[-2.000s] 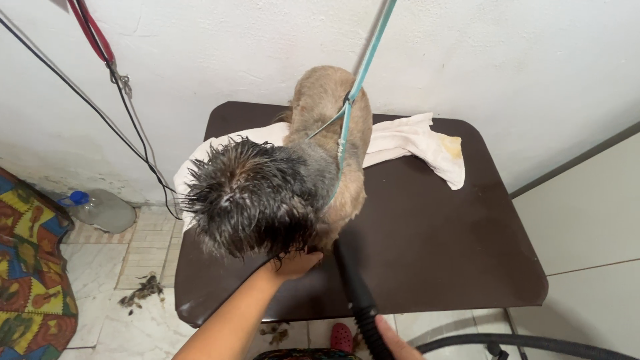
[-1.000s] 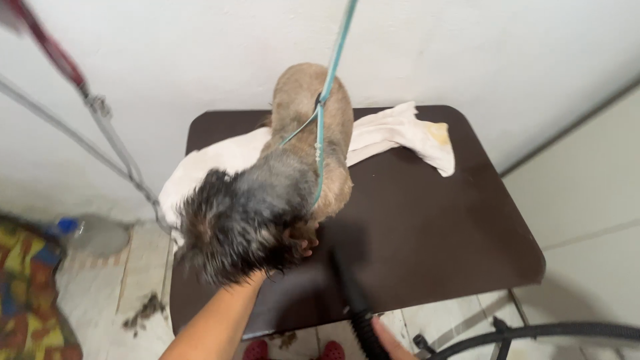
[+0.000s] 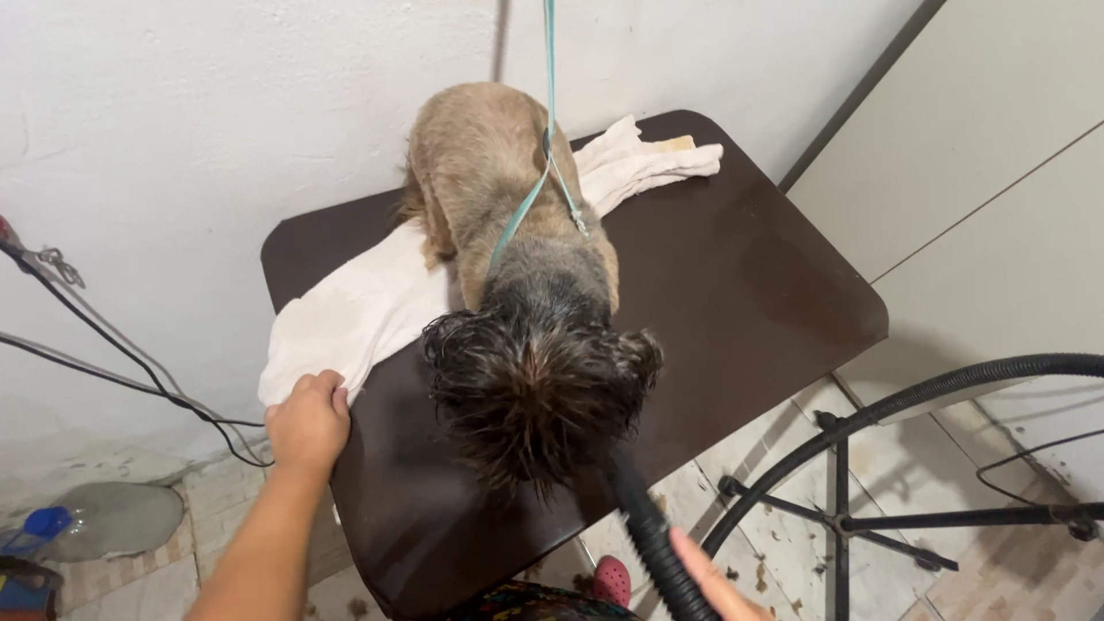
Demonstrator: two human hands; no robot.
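A small dog [image 3: 492, 155] with short tan body fur and wet, dark head fur stands on a brown table [image 3: 733, 259], its head toward me. A teal grooming loop [image 3: 550, 86] runs down to its neck and shoulders. Beneath and beside the dog lies a white towel [image 3: 345, 302], and my left hand [image 3: 309, 414] grips its near end at the table's left edge. My right hand [image 3: 711, 578], partly out of view at the bottom, holds the black ribbed hose of a pet dryer [image 3: 660, 552]. The hose end points at the dog's face; its tip is partly hidden by fur.
White walls stand behind, with a pale panel [image 3: 966, 190] on the right. Black cables [image 3: 129, 354] hang at left above a plastic bottle [image 3: 112, 522]. A black wheeled stand base [image 3: 838, 522] and the curved hose are at right. Hair clumps and a pink clog [image 3: 611, 580] are on the floor.
My left hand has left the dog's head area and moved left onto the towel. The dog's head has turned from the left to face me. The view has shifted.
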